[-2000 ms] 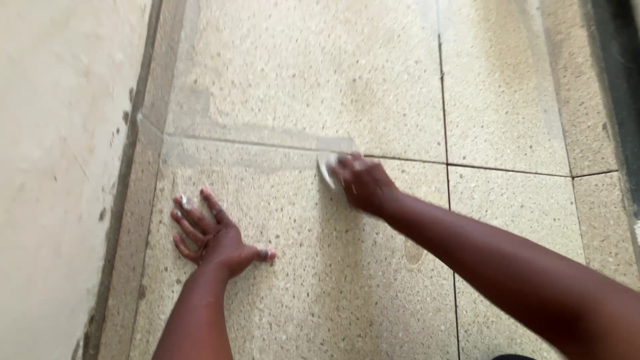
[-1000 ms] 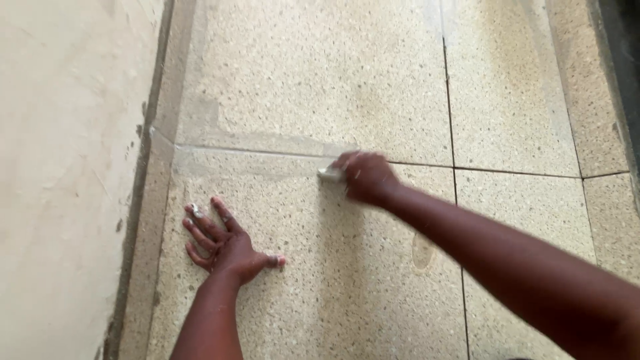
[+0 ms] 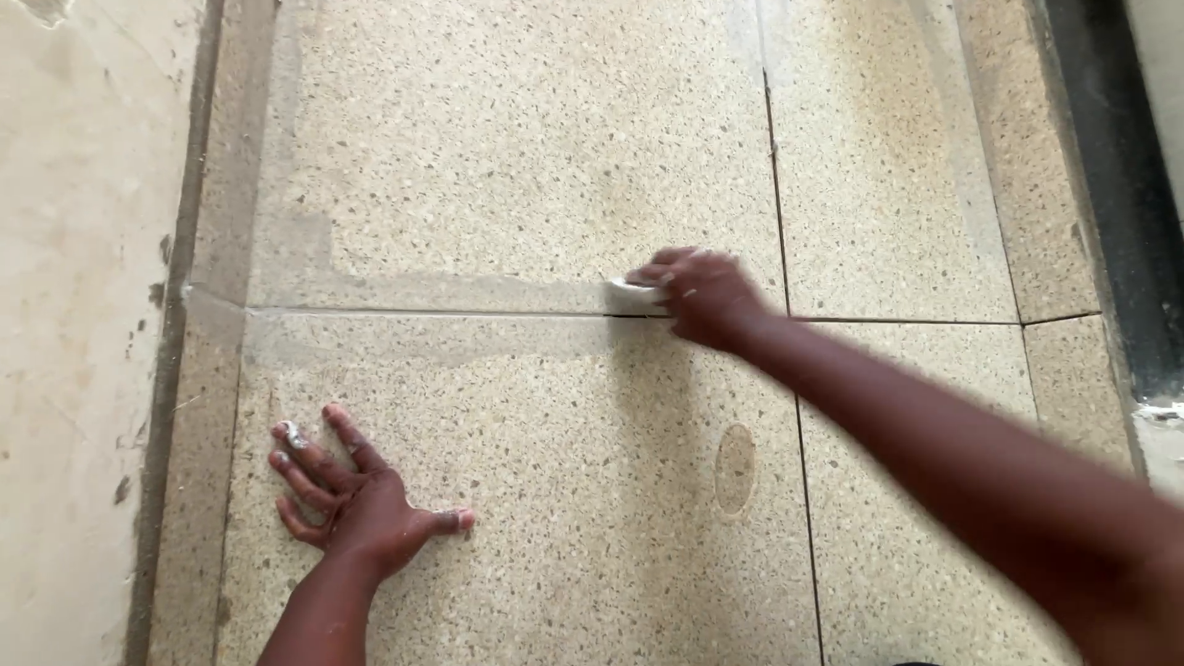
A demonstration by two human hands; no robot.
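My left hand [image 3: 370,504] rests with spread fingers on a speckled terrazzo floor slab [image 3: 518,555], white paste on its fingertips. Near the middle, my right hand [image 3: 708,291] grips a small whitish flat piece [image 3: 635,289], mostly hidden by the fingers; whether it is a scraper or a pad I cannot tell. That piece is at the horizontal floor joint [image 3: 444,312]. Left of the hand the joint looks pale and filled, with a damp-looking grey smear along both sides; to the right it is dark.
A pale plastered wall [image 3: 83,333] with a terrazzo border strip [image 3: 199,416] runs along the left. A dark vertical joint [image 3: 782,231] crosses the floor right of centre. At the far right are another border strip [image 3: 1036,166] and a black band [image 3: 1110,185]. An oval mark [image 3: 735,469] shows on the slab.
My right hand has moved a little to the right along the joint with the whitish piece. My left hand stays spread on the floor.
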